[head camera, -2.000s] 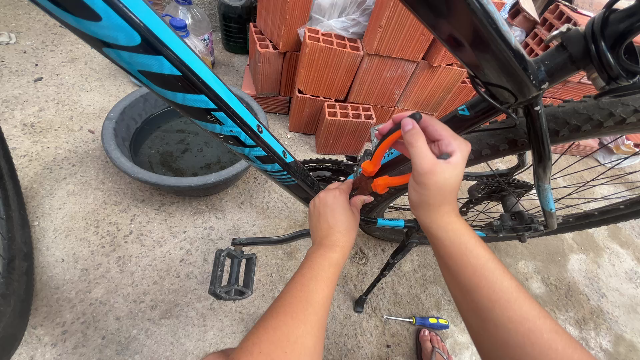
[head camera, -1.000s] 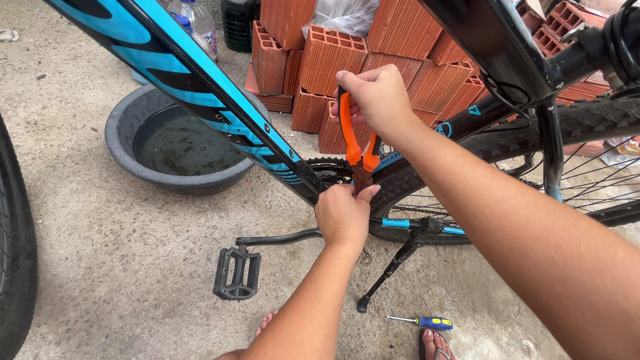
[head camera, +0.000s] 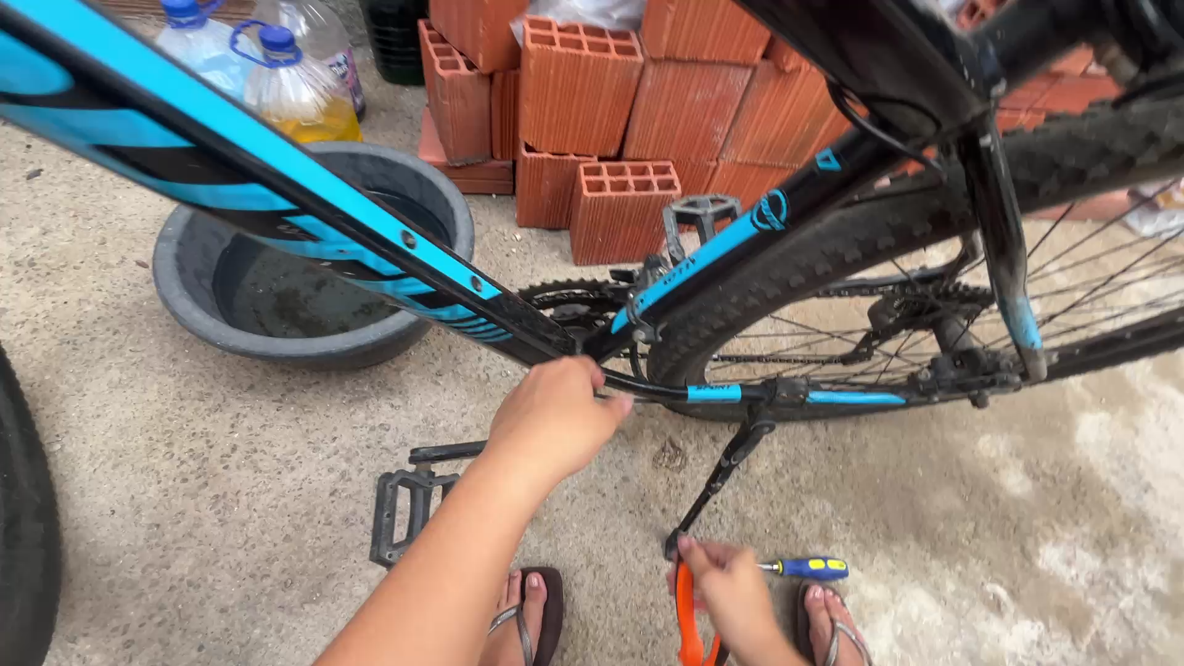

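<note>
My left hand (head camera: pixel 555 416) is at the bottom bracket of a black and blue bicycle frame (head camera: pixel 351 222), its fingers curled by the lower tube; a thin thing may be between thumb and fingers, but blur hides it. Low in view, my right hand (head camera: pixel 726 587) holds orange-handled pliers (head camera: pixel 687 615) beside the foot of the kickstand (head camera: pixel 726 472). The pliers' jaws are not visible. A screwdriver with a blue and yellow handle (head camera: pixel 814 567) lies on the concrete just right of that hand. The chainring (head camera: pixel 573 296) shows behind the frame.
A grey basin of water (head camera: pixel 185 296) stands behind the down tube, with plastic bottles (head camera: pixel 305 97) beyond it. Hollow red bricks (head camera: pixel 578 92) are stacked at the back. A pedal (head camera: pixel 398 518), the rear wheel (head camera: pixel 758 250) and my sandalled feet (head camera: pixel 532 610) are close by.
My right hand has moved down from the bottom bracket area with the orange pliers, to beside the kickstand's foot. My left hand stays near the bottom bracket.
</note>
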